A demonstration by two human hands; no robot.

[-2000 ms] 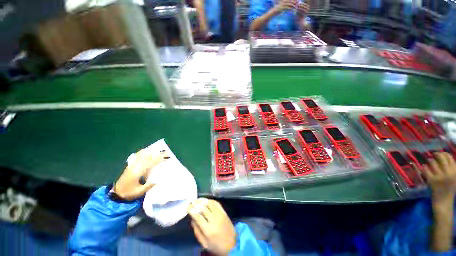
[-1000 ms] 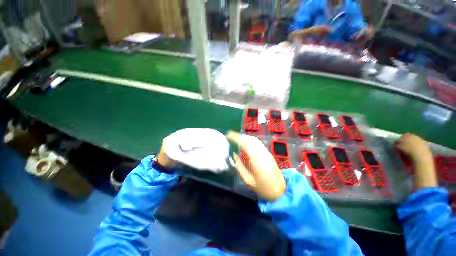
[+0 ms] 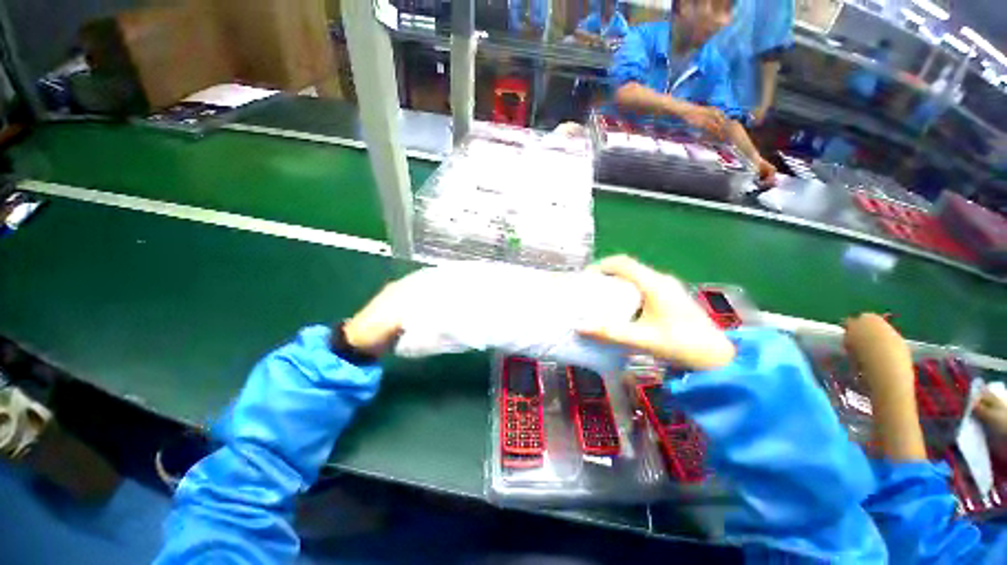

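A thick bundle of limp white protective sleeves is stretched sideways between my two hands, above the bench and the tray's back left part. My left hand holds its left end. My right hand holds its right end, with fingers on top and thumb below. A clear blister tray of red keypad phones lies below and right of my hands. My hands, the sleeves and my right sleeve cover much of the tray's back row and right side.
Stacked filled trays stand beside a metal post on the green conveyor belt. Another person's arm reaches over a second phone tray at right. A person in blue works across the belt near more stacked trays.
The sleeves have been raised from near the bench edge and are now stretched between both hands. My right hand has moved right, over the tray. The camera view has shifted.
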